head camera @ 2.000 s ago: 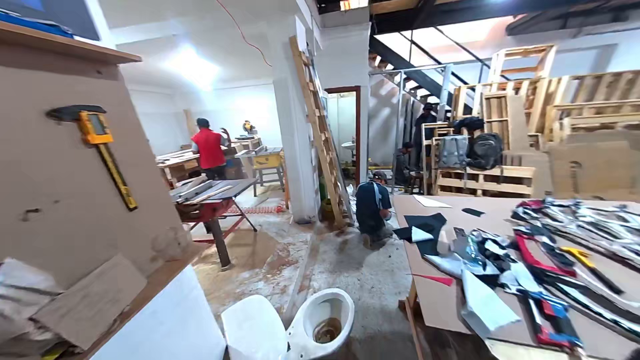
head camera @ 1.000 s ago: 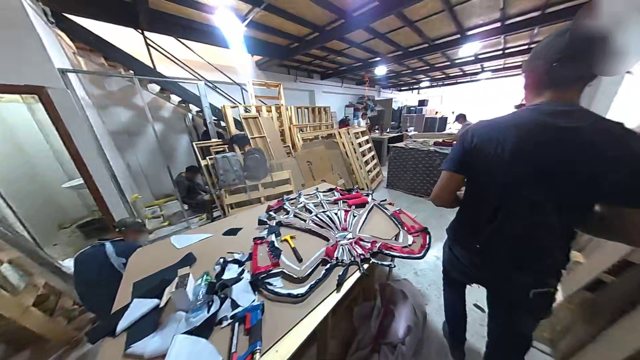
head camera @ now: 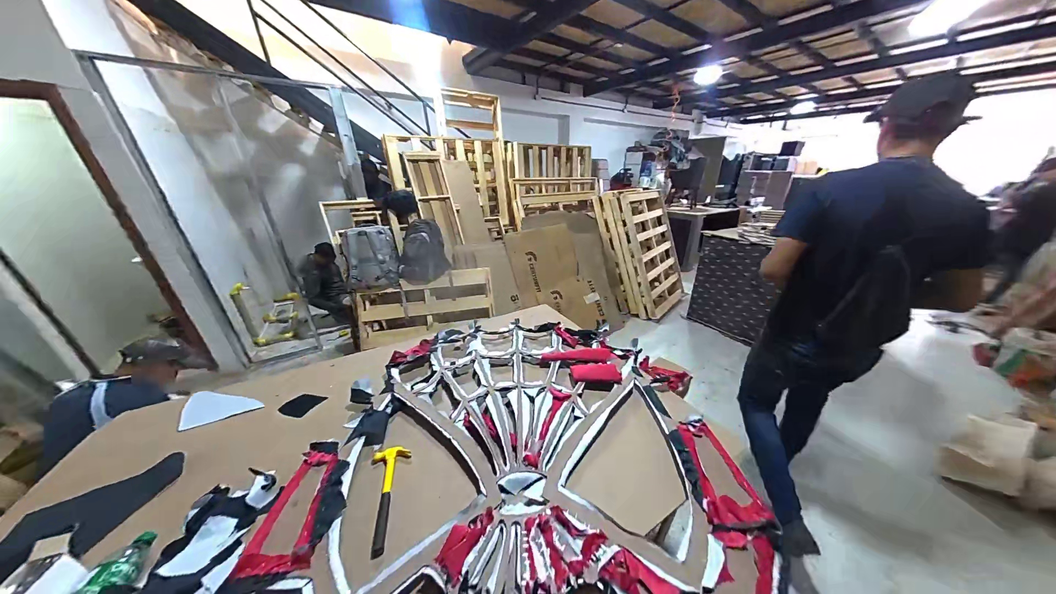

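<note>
Neither of my hands is in the head view. In front of me a large openwork frame (head camera: 524,487), wrapped in red, white and black fabric, lies on a cardboard-brown worktable (head camera: 330,384). A hammer (head camera: 386,495) with a yellow head and a black grip lies inside the frame's left opening. Left of it are black and white fabric scraps (head camera: 202,544), a long black piece (head camera: 99,511), a white piece (head camera: 216,410) and a green plastic bottle (head camera: 124,565). Red rolled fabric (head camera: 596,374) rests on the frame's far part.
A person in a dark T-shirt and cap (head camera: 874,247) walks at the right. Another person (head camera: 107,396) is low beside the table's left edge; a third (head camera: 323,285) sits farther back. Wooden pallets (head camera: 652,256), cardboard sheets (head camera: 553,264) and backpacks (head camera: 371,257) stand behind the table.
The view has swung right from the toilet and wall toward the table. Since one second ago, the walking person shows farther from me.
</note>
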